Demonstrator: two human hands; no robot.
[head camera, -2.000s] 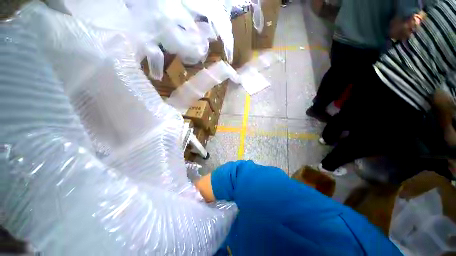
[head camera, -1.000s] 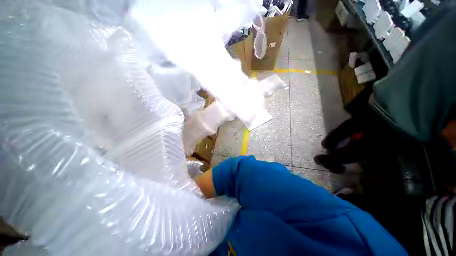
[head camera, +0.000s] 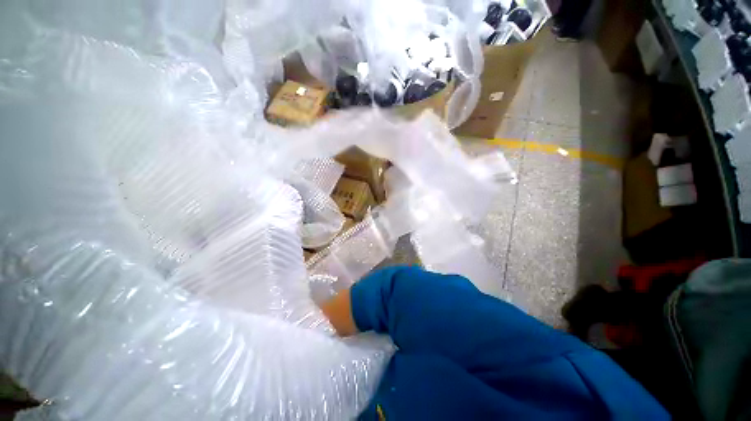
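Observation:
A large heap of clear-white ribbed air-column bags (head camera: 222, 353) fills the left half of the view, close in front of me. My right arm in a blue sleeve reaches to it from the lower right. Only the wrist shows at the sleeve's end; my right hand is hidden in the plastic, so its grip cannot be seen. My left hand is not in view. Thin, cloudy plastic sheets (head camera: 445, 177) hang past the heap over boxes and floor.
Small brown cartons (head camera: 298, 104) lie beyond the heap. Open cartons (head camera: 494, 94) hold black-and-white units (head camera: 519, 18). A bench (head camera: 700, 74) with white units runs along the right. A person in a grey-green top (head camera: 715, 337) is at the lower right. Grey floor (head camera: 539, 238) has a yellow line.
The view has moved forward and turned, bringing the open cartons and bench nearer. The person in stripes has left view. The bags and my right arm keep nearly the same place in view.

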